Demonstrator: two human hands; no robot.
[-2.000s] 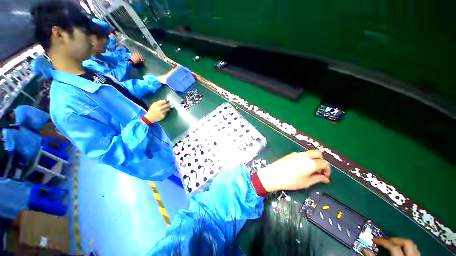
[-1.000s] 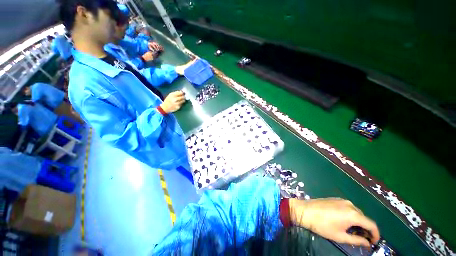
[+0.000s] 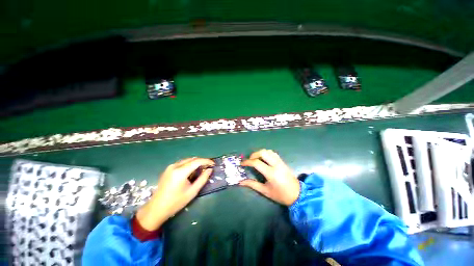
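An open phone housing [image 3: 211, 185] lies on the green bench in front of me, with a silver and white circuit board [image 3: 231, 169] at its right end. My left hand [image 3: 179, 188] is on the housing's left part, thumb and fingers pinched together over it; whether a small part is between them cannot be told. My right hand [image 3: 272, 175] holds the board end between thumb and fingers. A pile of small silver components [image 3: 126, 195] lies left of my left hand.
A component tray [image 3: 52, 208] with rows of dark parts stands at the left. White foam trays [image 3: 426, 176] with black strips are at the right. Beyond the chipped edge rail [image 3: 218, 125], phone bodies [image 3: 161, 88] and a long black bar [image 3: 62, 96] lie on the belt. A grey post [image 3: 439, 85] slants at the right.
The view has swung right and down, off the neighbouring workers and onto the bench. The housing is now central with both my hands on it; my left hand has come from above the bench to the housing.
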